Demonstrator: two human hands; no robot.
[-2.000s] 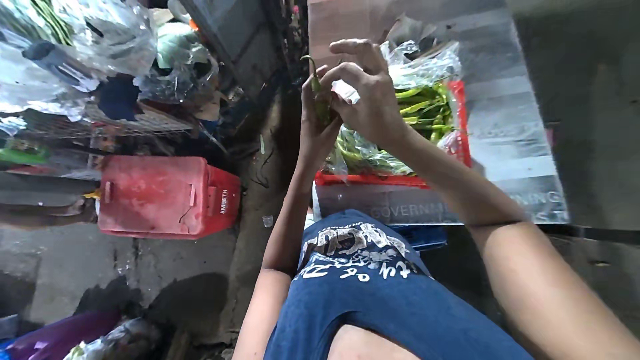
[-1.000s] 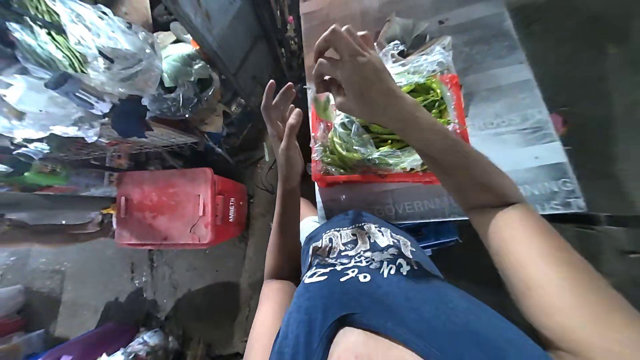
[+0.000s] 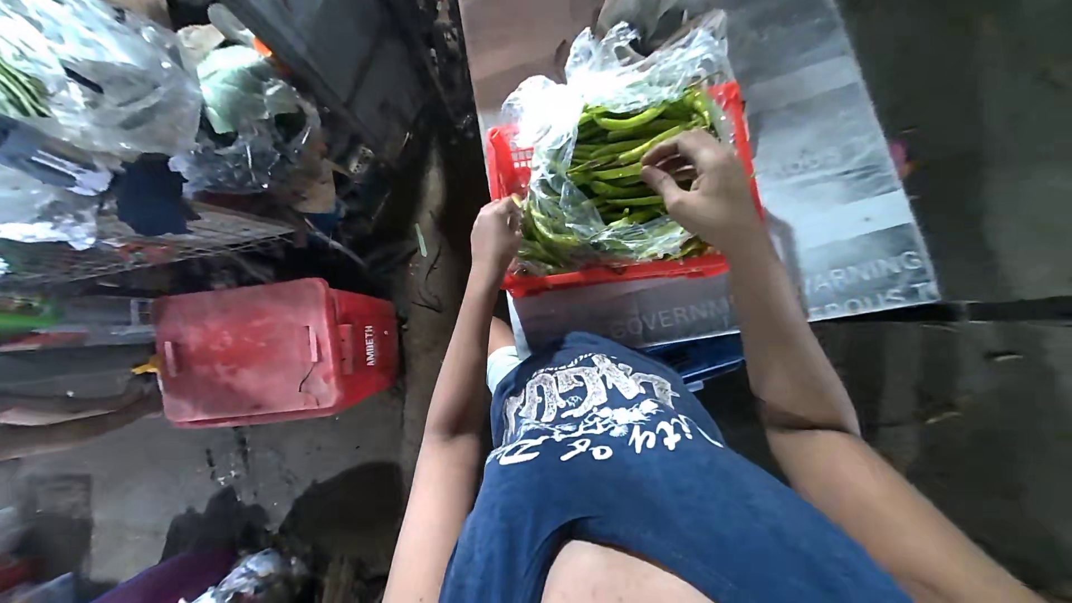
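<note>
A red plastic basket [image 3: 615, 273] lies on a board-like table top. Long green chili peppers [image 3: 624, 172] fill it, partly covered by a clear plastic bag [image 3: 557, 151] that spreads over the left side and beyond the far rim. My left hand [image 3: 497, 234] is at the basket's left edge, fingers closed by the bag and peppers; whether something is pinched in them is hidden. Over the right part of the peppers is my right hand [image 3: 703, 186], fingers curled with thumb and forefinger close together at the peppers. Whether it grips one cannot be told.
The grey table top [image 3: 825, 167] bears printed lettering. A red lidded cooler box [image 3: 251, 352] stands on the floor at left. Above it, a wire rack [image 3: 226, 234] holds bagged vegetables [image 3: 243, 92]. A blue plastic item [image 3: 695, 356] is under the table's near edge. Another person's limb [image 3: 75, 410] shows at far left.
Two seconds ago both hands were together above the basket's left side with a green pepper. Then they parted, and now both are lower, at the basket, the right one further right.
</note>
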